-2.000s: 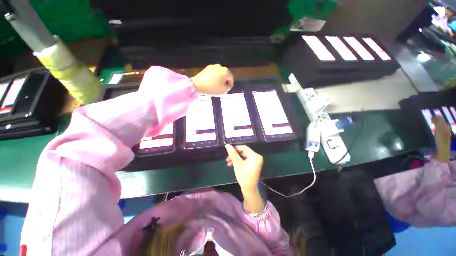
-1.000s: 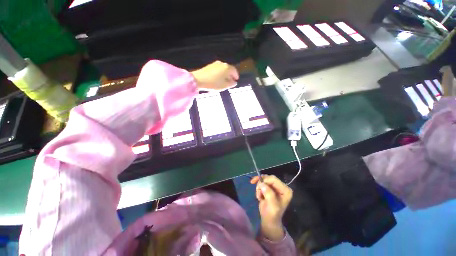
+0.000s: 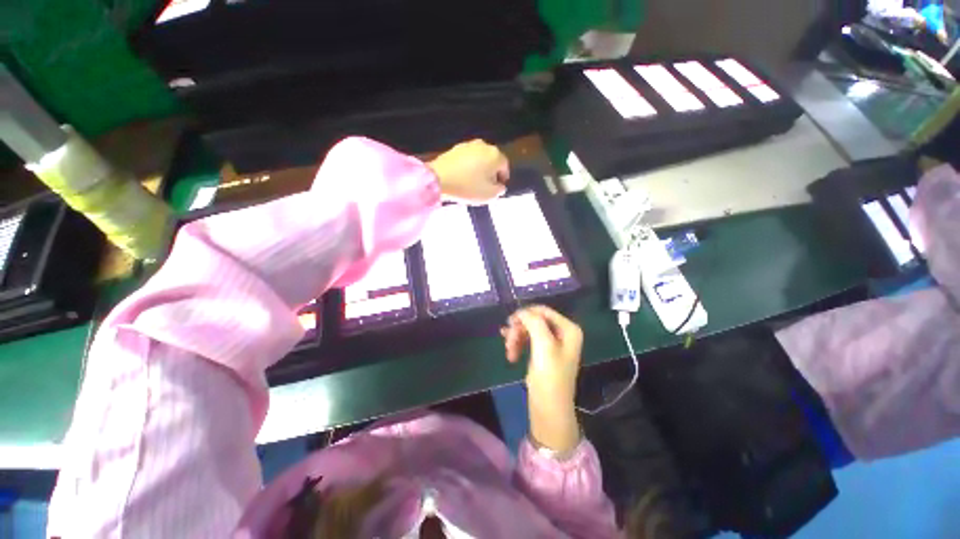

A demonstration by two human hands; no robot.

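Observation:
Several lit white smartphones, one of them the second from the right (image 3: 455, 258), lie side by side in a black phone tray (image 3: 421, 328). My left hand (image 3: 472, 172) is curled over the upper ends of the right phones, with nothing seen in it; its forearm covers the left part of the tray. My right hand (image 3: 545, 337) is pinched at the lower edge of the rightmost phone (image 3: 530, 244). A white charging cable (image 3: 635, 368) runs down from a charger and passes behind my right wrist; its plug is hidden by my fingers.
A white power strip (image 3: 672, 298) with a charger (image 3: 624, 282) lies right of the tray. Black tray stacks stand behind (image 3: 347, 74), back right (image 3: 674, 126) and left (image 3: 47, 284). A taped post (image 3: 100, 195) slants at left. Another person's pink sleeve (image 3: 874, 368) is at right.
Since one second ago, my right hand has moved up from below the bench edge to the rightmost phone. The dark-looking lead then stretched between them no longer shows. The view has shifted slightly.

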